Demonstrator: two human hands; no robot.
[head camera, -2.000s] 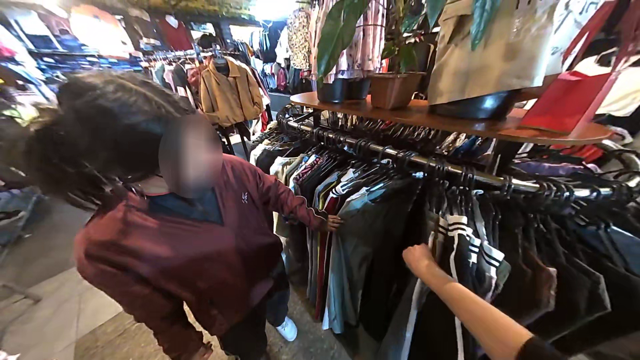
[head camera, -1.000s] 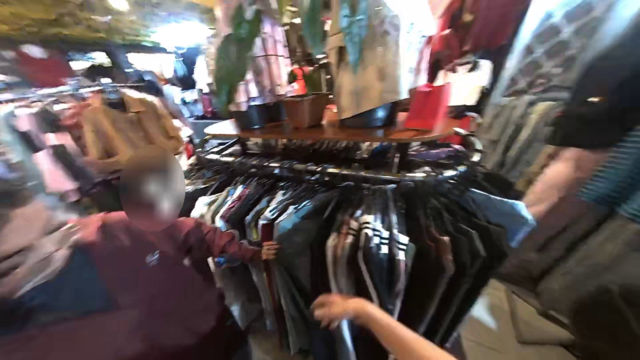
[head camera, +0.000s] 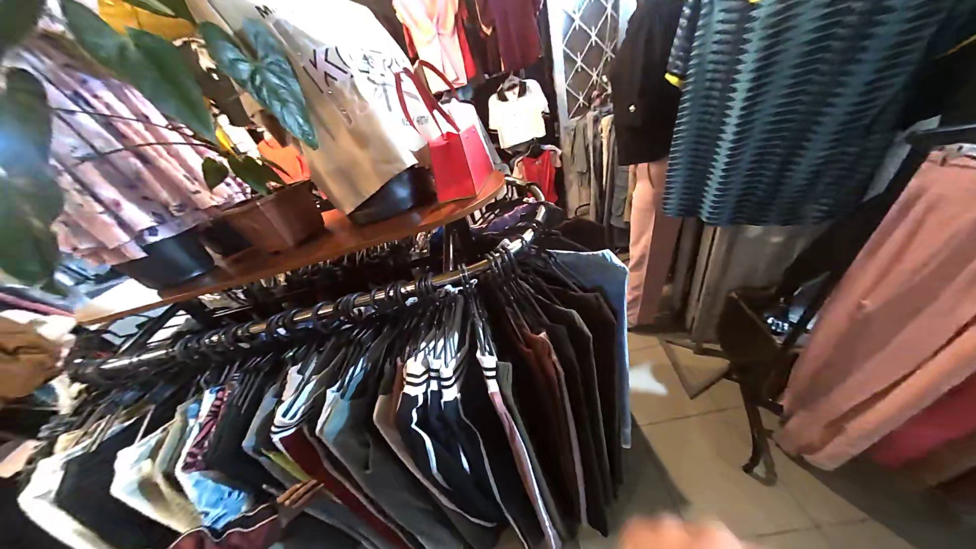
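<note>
At the bottom edge of the head view, right of centre, the blurred top of my right hand (head camera: 679, 534) shows; its fingers are cut off by the frame. Nearest to it are dark garments (head camera: 568, 358) at the right end of a round clothes rack. Beside those hang black garments with white stripes (head camera: 438, 396), on hangers along the curved metal rail (head camera: 335, 305). Another person's hand (head camera: 300, 494) touches the clothes at lower left. My left hand is out of view.
Above the rack a wooden shelf (head camera: 396, 227) bears a potted plant (head camera: 278, 217), a large printed bag (head camera: 343, 114) and a red handbag (head camera: 461, 162). At right, a dark chair-like stand (head camera: 751, 366) stands on the tiled floor by pink trousers (head camera: 877, 320).
The view has swung far to the right. My right hand has gone from in front of the striped garments to the bottom edge. The other person is now mostly out of view.
</note>
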